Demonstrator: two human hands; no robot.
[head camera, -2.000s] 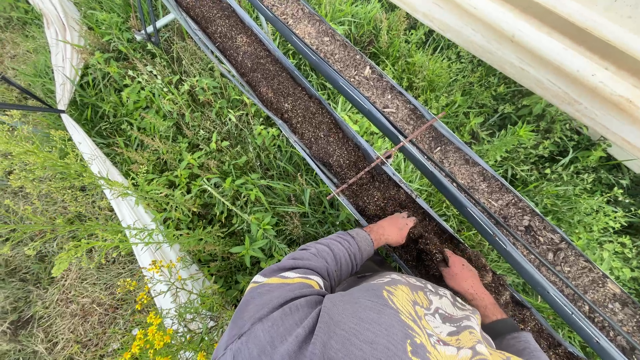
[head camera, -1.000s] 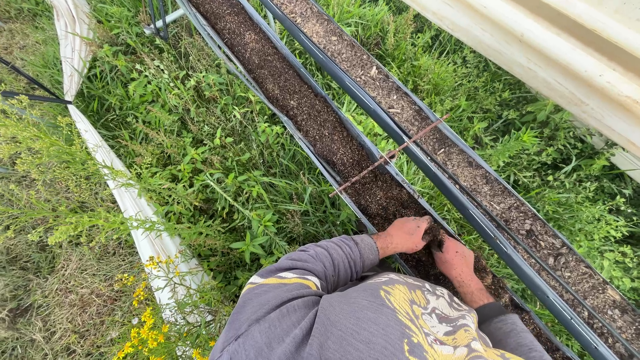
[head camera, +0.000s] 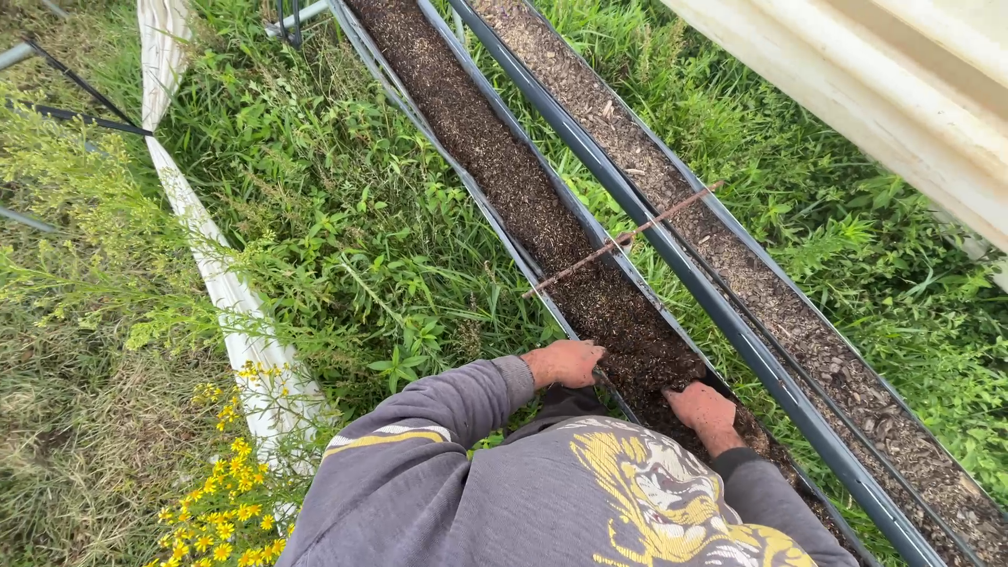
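Observation:
A long, narrow trough (head camera: 472, 175) filled with dark, crumbly growing mix (head camera: 504, 185) runs diagonally past my body. My left hand (head camera: 568, 363) lies at the trough's near edge, fingertips at the rim; whether it grips anything is unclear. Inside the trough, my right hand (head camera: 702, 408) touches the dark mix, its fingertips partly sunk in it. Just beyond both hands the mix looks darker and loosened. A rusty metal rod (head camera: 583, 265) lies across this trough and reaches over to the second one.
Parallel to it runs a second trough (head camera: 685, 268) holding lighter, chip-like material, with a dark tube along it. Grass and weeds (head camera: 378, 236) grow around. White sheeting (head camera: 206, 244) stretches at left beside yellow flowers (head camera: 228, 504); a cream corrugated panel (head camera: 890, 79) spans the upper right.
A second ago my hands were close together with a dark clump between them. They are now apart, the left at the near rim and the right down in the mix.

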